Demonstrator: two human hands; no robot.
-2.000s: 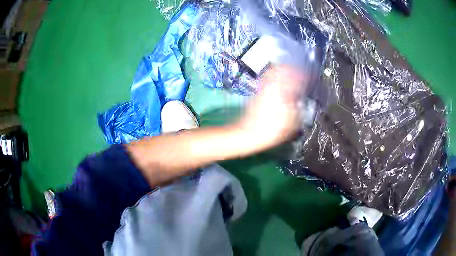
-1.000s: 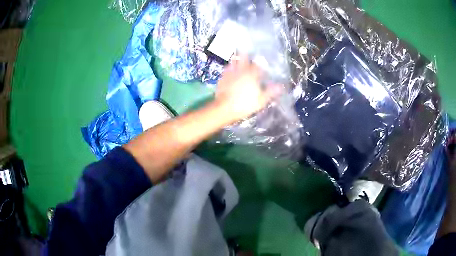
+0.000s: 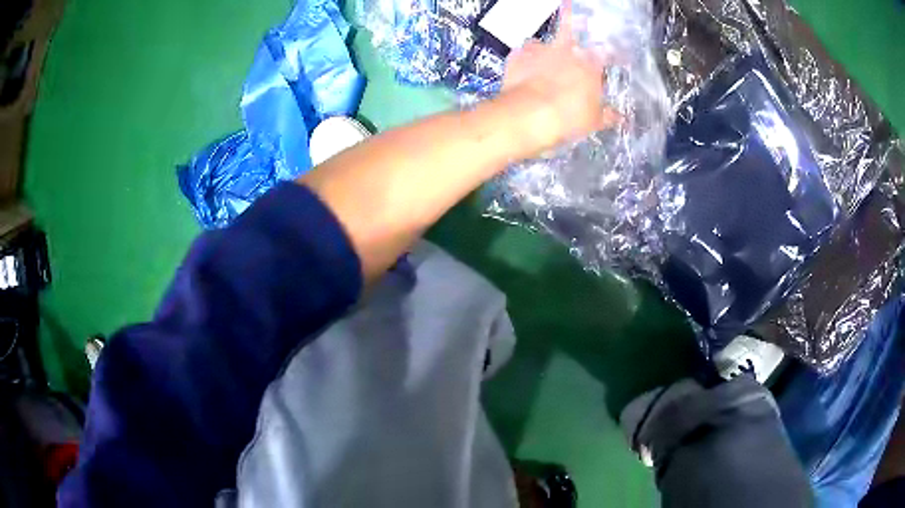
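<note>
My left hand (image 3: 556,94) reaches in from the left over crinkled clear film (image 3: 595,184). Its fingers look spread against the film; I cannot tell whether they grip it. A white slip or label (image 3: 518,18) lies just beyond the fingers, cut by the top edge. A navy garment pack (image 3: 746,203) in glossy clear film lies right of the hand, on top of a large brown garment (image 3: 843,288) in clear film. My right hand is out of the picture; only a dark sleeve shows in the bottom right corner.
A crumpled blue plastic bag (image 3: 298,89) lies on the green floor (image 3: 129,129) at left. More blue film (image 3: 843,427) is at lower right. My white shoes (image 3: 751,359) stand near the packs. A dark object (image 3: 546,486) is at the bottom edge, and dark items line the left edge.
The navy pack now lies exposed on the brown garment, where two seconds ago only brown showed. My left hand and the slip sit higher in the picture. The right forearm has mostly left view.
</note>
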